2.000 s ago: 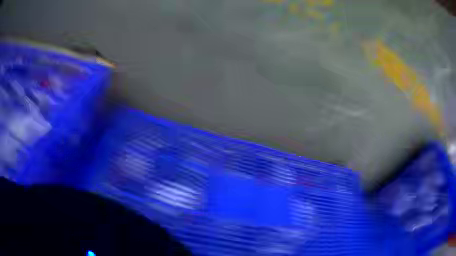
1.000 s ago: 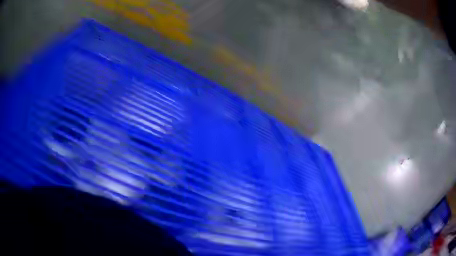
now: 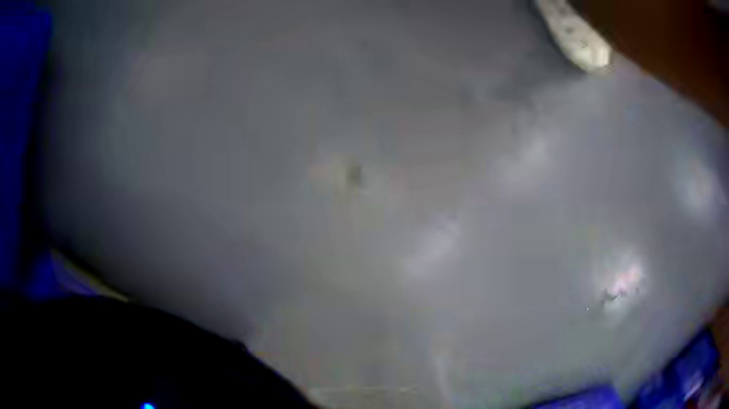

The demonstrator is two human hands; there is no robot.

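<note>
Neither of my hands is in the picture. Nearest in front of me is the grey floor [image 3: 320,200], blurred, with bright reflections at the right. A blue crate [image 3: 22,144] is cut off by the left edge; its contents cannot be seen. A large dark shape covers the bottom left corner, with a small blue light at the bottom edge; I cannot tell what it is.
A white, elongated thing [image 3: 577,36] lies at the top right beside a brown area [image 3: 663,48]. Blue crate-like things [image 3: 679,371] stand at the bottom right, and another blue edge [image 3: 579,399] shows at the bottom. A small dark spot marks the floor.
The view has swung away from the large slatted blue crates, which filled the lower part before. Grey floor now fills most of the picture, and the yellow floor markings are out of view.
</note>
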